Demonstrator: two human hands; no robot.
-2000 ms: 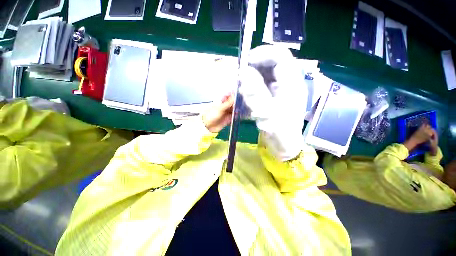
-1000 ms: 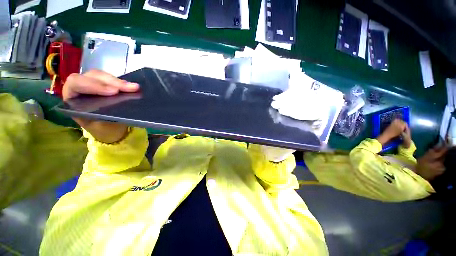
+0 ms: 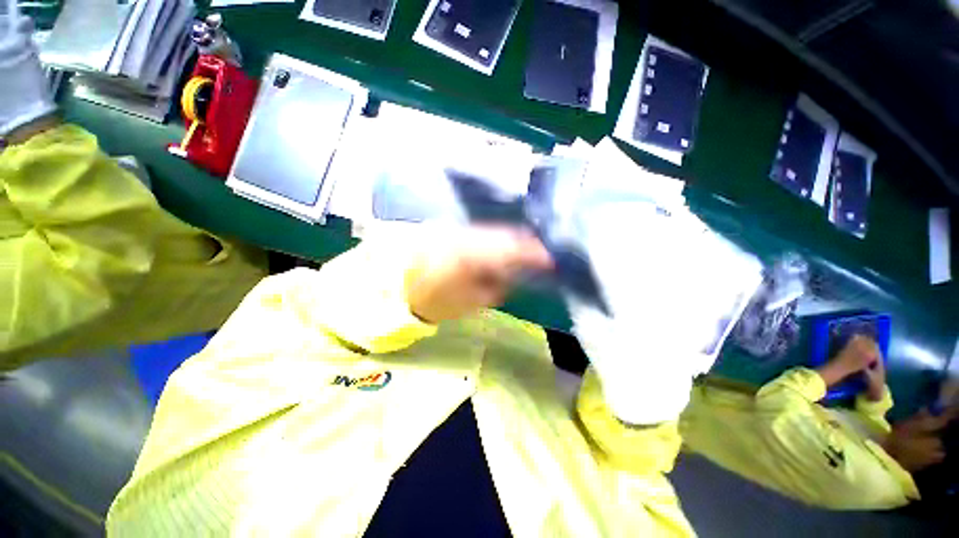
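A dark back cover is in front of my chest, strongly blurred and tilted, so which face shows cannot be told. My bare left hand is blurred and holds the cover at its near left part. My white-gloved right hand is at the cover's right side, overexposed; its fingers cannot be made out. Behind the hands, a silvery cover lies on white sheets, partly hidden. Another silvery cover lies on white sheets to the left.
A red tape dispenser and stacked covers stand at left. Dark covers lie on white sheets along the green belt. A crumpled clear bag is at right. Neighbours in yellow smocks sit on both sides; one's hands are at a blue tray.
The back cover has turned from a wide, nearly level pose to a steep, blurred one. My left hand has moved right, towards my gloved right hand. The camera view has tilted.
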